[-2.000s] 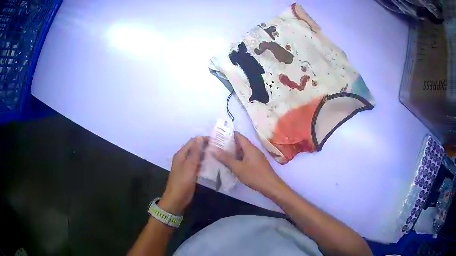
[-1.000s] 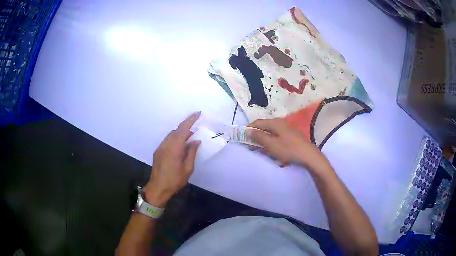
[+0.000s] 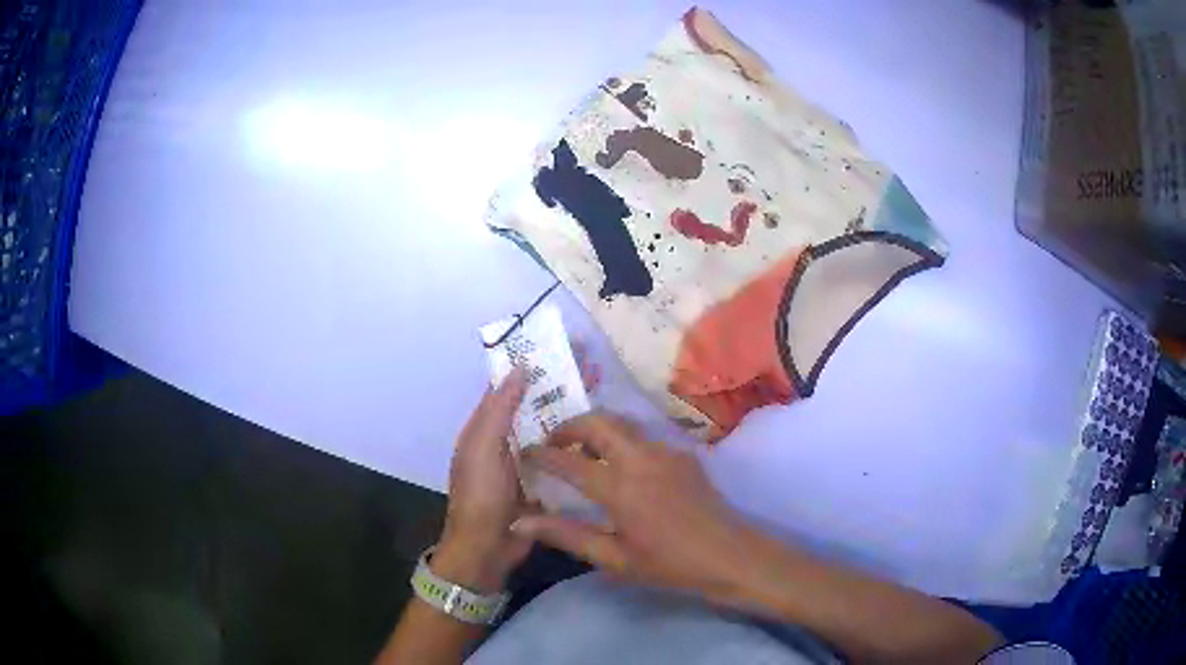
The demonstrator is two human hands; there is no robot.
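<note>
A folded printed blouse point(image 3: 676, 208), cream with black, brown, red and orange blotches, lies on the white table, its dark-bound neck towards the right. A white hang tag point(image 3: 536, 370) with small print and a barcode hangs by a dark string point(image 3: 527, 316) from the blouse's near left edge. My left hand point(image 3: 488, 481) holds the tag at its left and lower edge, thumb on the card. My right hand point(image 3: 631, 494) is at the tag's lower end, slightly blurred, fingers bent over it; whether it grips the card is unclear.
The white tabletop point(image 3: 299, 273) has a bright glare. A blue plastic crate point(image 3: 33, 195) stands at the left edge. A brown carton point(image 3: 1099, 143) marked EXPRESS is at the upper right. A sticker sheet point(image 3: 1108, 416) with purple dots lies at the right edge.
The blouse has shifted slightly left. The tag has turned from sideways to upright. My left hand has moved right and taken hold of it; my right hand has moved down and left.
</note>
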